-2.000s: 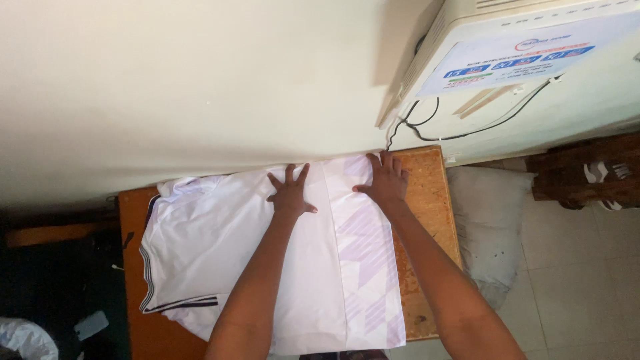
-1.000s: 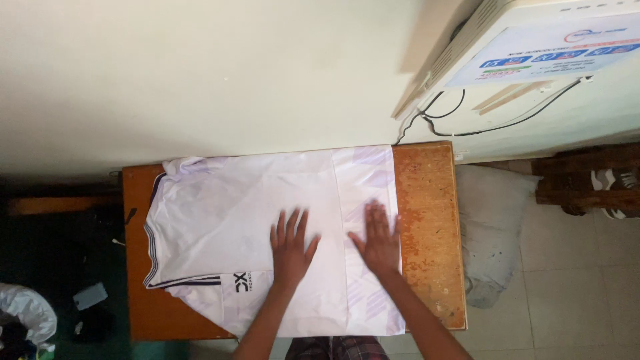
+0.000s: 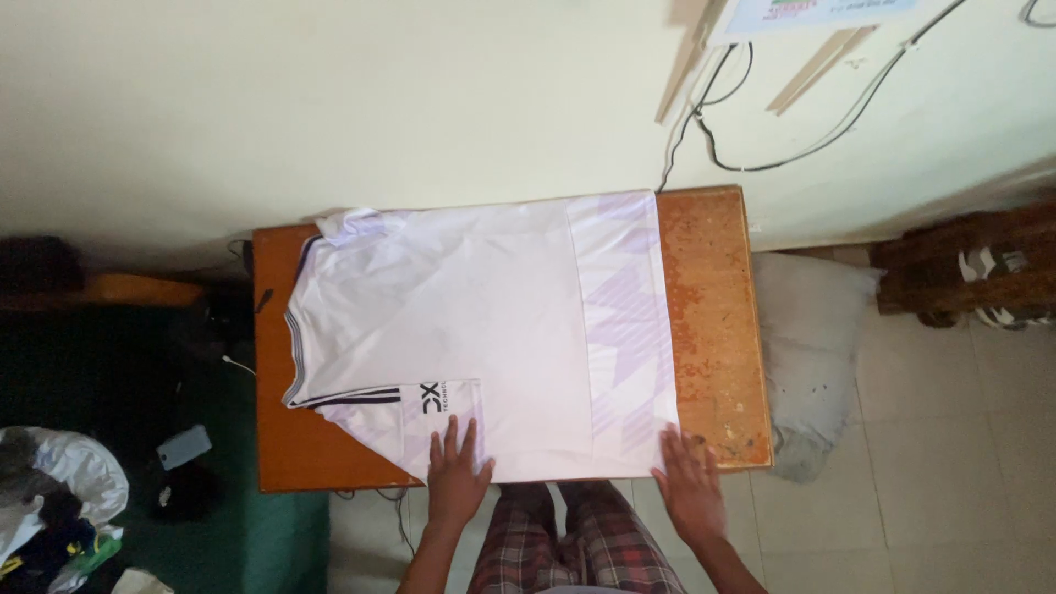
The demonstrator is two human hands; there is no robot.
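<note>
A white and lilac jersey (image 3: pixel 495 313) lies spread sideways on a wooden table (image 3: pixel 714 330), its striped collar toward the left and its patterned hem toward the right. One sleeve with dark stripes and black lettering is folded over the near side of the body; the far sleeve is bunched near the wall. My left hand (image 3: pixel 455 474) rests with fingers apart on that near sleeve and the cloth's near edge. My right hand (image 3: pixel 691 478), slightly blurred, is at the near hem corner, its fingers over the cloth edge and table. Neither hand visibly grips cloth.
The wall (image 3: pixel 412 99) borders the table's far side, with cables (image 3: pixel 742 168) hanging beneath a wall-mounted unit. A grey cushion-like bag (image 3: pixel 813 346) stands right of the table, shoes (image 3: pixel 982 264) farther right. At left are a phone (image 3: pixel 185 447) and piled cloth (image 3: pixel 91 474) on a dark green surface.
Both hands have moved from the middle of the jersey toward its near edge, the right one to the hem corner. The lettered sleeve, mostly hidden at first, now shows.
</note>
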